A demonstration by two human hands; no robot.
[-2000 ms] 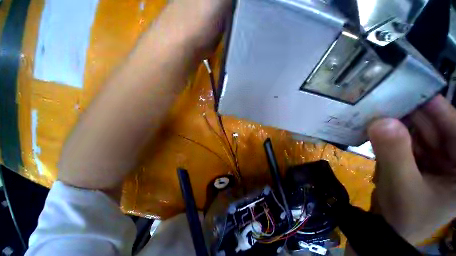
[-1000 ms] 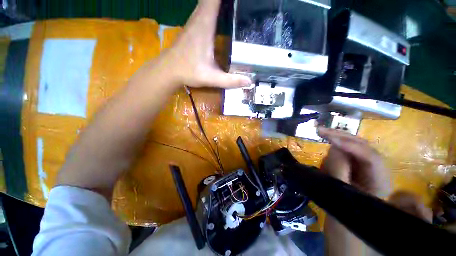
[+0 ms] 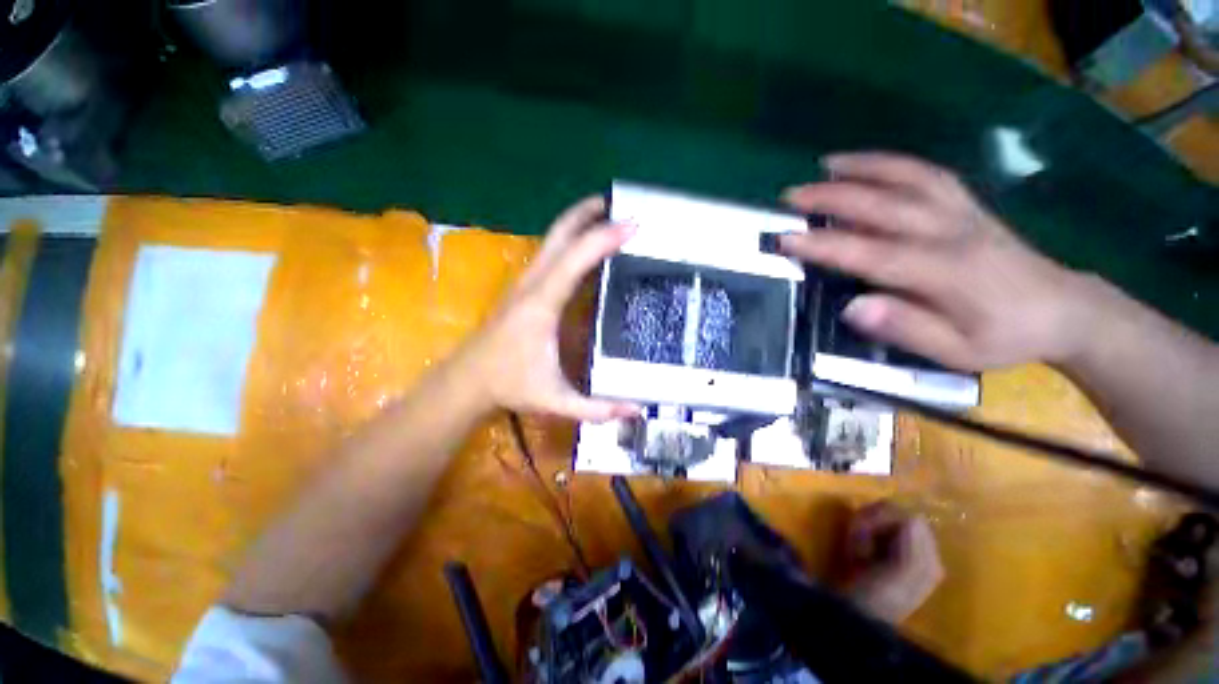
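Observation:
My left hand (image 3: 542, 327) grips the left side of a white-silver screw feeder (image 3: 702, 392). Its dark window shows many silver specks. A second feeder (image 3: 896, 381) stands close on its right, partly covered. A hand (image 3: 936, 261) on a bare forearm from the right edge reaches over both; whose it is stays unclear. A curled hand (image 3: 902, 568), apparently my right, lies lower down beside the black screwdriver (image 3: 816, 601); its wrist and palm are hidden. The open black housing (image 3: 608, 621), with wires and a white part, is cut off at the bottom.
Orange-yellow sheeting (image 3: 348, 348) covers the bench, with a white paper (image 3: 197, 341) at left. A green conveyor belt (image 3: 535, 107) runs behind, bearing a grey gridded block (image 3: 292, 110). Two black bars stick up beside the housing. A dark cable crosses toward the right edge.
The feeders appear farther back, at the belt edge, and more level. My left hand has moved with the left one. The lower right-side hand has curled; another hand now reaches over the feeders.

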